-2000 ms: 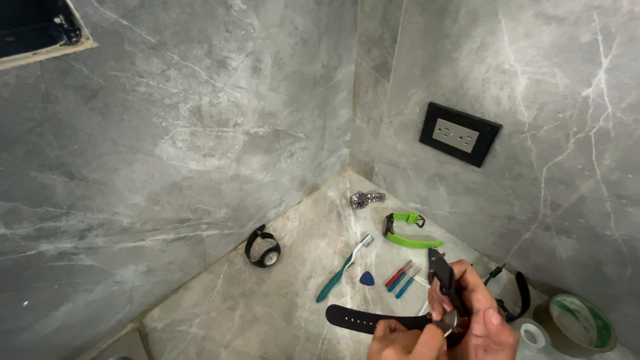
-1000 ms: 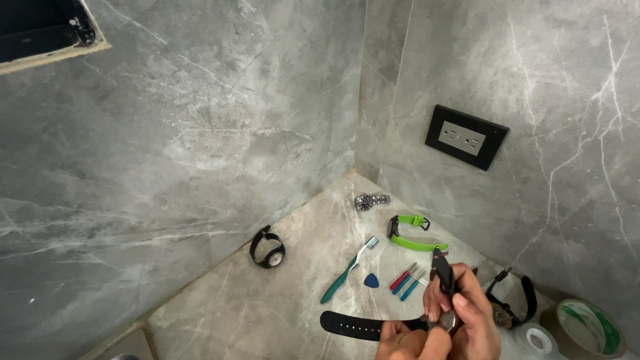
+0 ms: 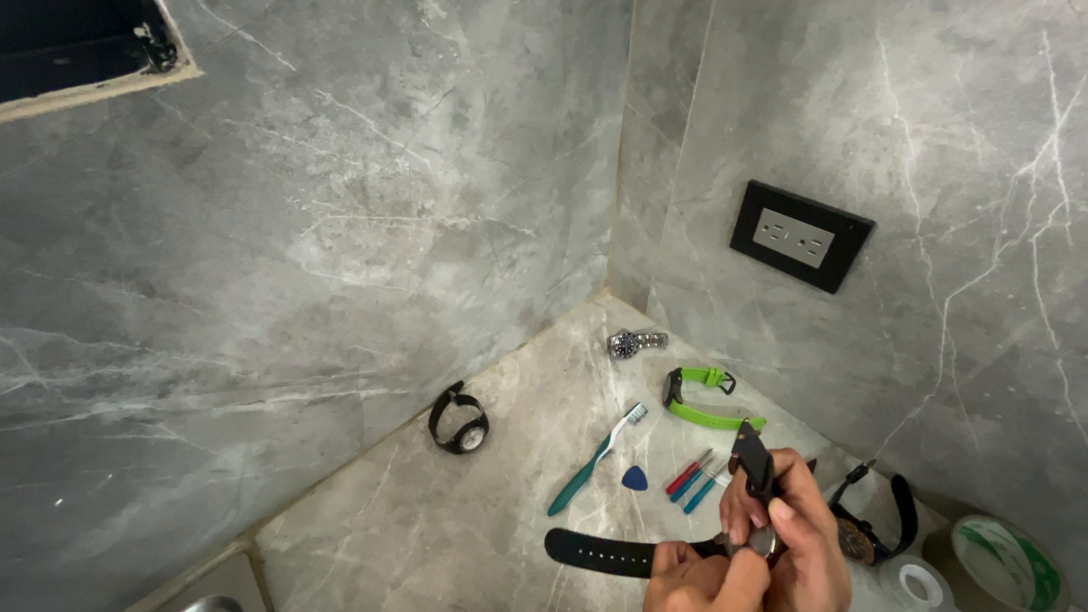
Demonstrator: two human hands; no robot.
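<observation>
Both my hands are on a wristwatch with a black strap [image 3: 599,551], low and right of centre. My left hand [image 3: 705,580] grips it where the strap meets the case, and the long perforated strap end sticks out leftward. My right hand [image 3: 803,531] holds the round metal case [image 3: 762,542] from the right, with the other strap part standing up past its fingers. The fingers partly cover the case. Just beyond the hands are several small screwdrivers [image 3: 690,476] with red and blue handles, a blue triangular pick [image 3: 634,478], a green-and-white toothbrush [image 3: 595,463] and a lime-green-strapped watch [image 3: 710,416].
A metal-bracelet watch [image 3: 633,342] lies near the corner, a black watch [image 3: 459,421] by the left wall. To the right are another dark watch [image 3: 858,540], a white ring [image 3: 920,585] and a tape roll [image 3: 1003,561]. A black-framed outlet [image 3: 799,236] is on the right wall.
The hands stay together on the watch. Its perforated strap end, pointing slightly downward two seconds ago, is now nearly level. The things lying on the counter have not plainly moved.
</observation>
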